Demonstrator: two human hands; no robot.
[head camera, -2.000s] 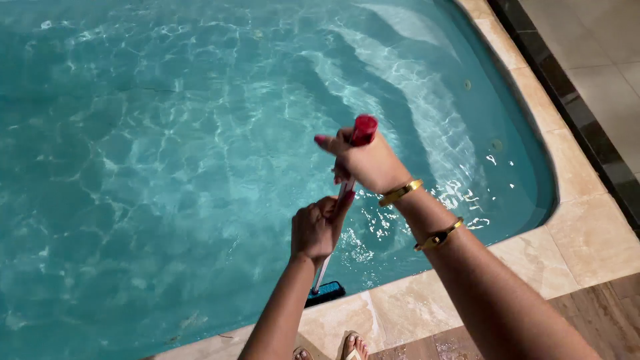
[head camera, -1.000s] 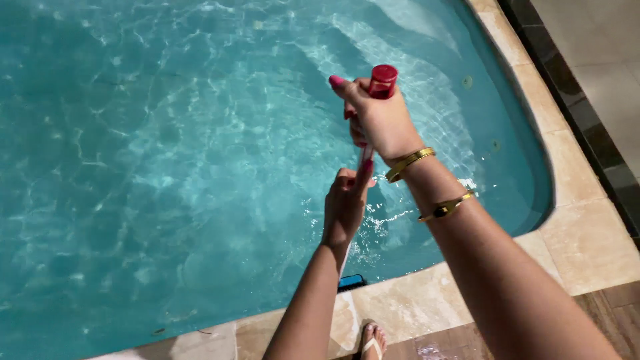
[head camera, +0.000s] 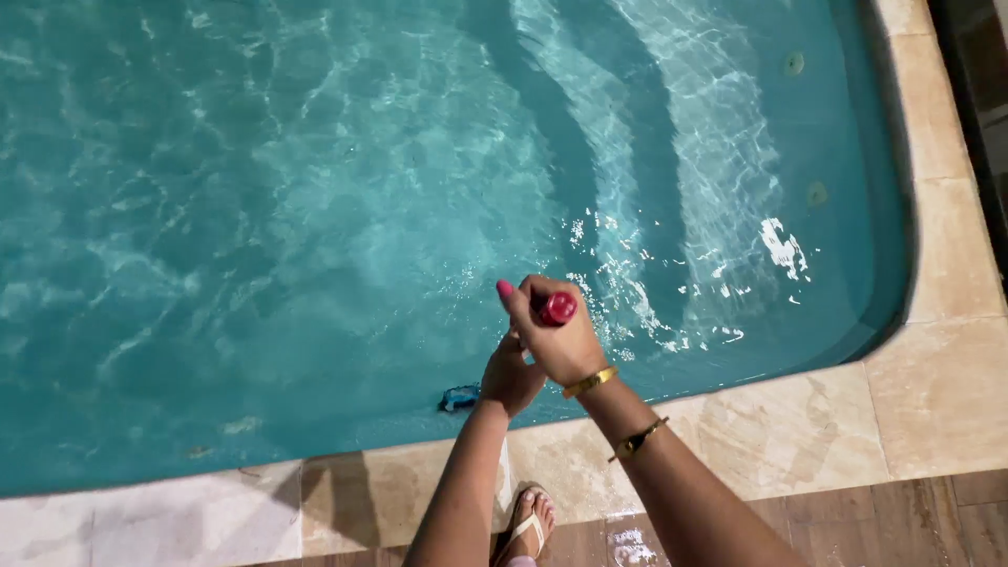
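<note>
My right hand is closed around the red-capped end of a pole, which points up toward the camera. Just below and to its left, my left hand grips the same pole lower down; most of the shaft is hidden behind the hands. A blue brush head shows in the pool water left of my left hand, close to the near wall. Its joint with the pole is hidden. Two gold-coloured bracelets are on my right wrist and forearm.
The swimming pool's stone coping runs along the near side and curves up the right. Underwater steps lie beyond my hands. My sandalled foot stands at the coping, beside wet brown deck tiles.
The brush head was against the near pool edge and now lies in the water left of my hands. Both hands still hold the pole, lower in view. The view has shifted.
</note>
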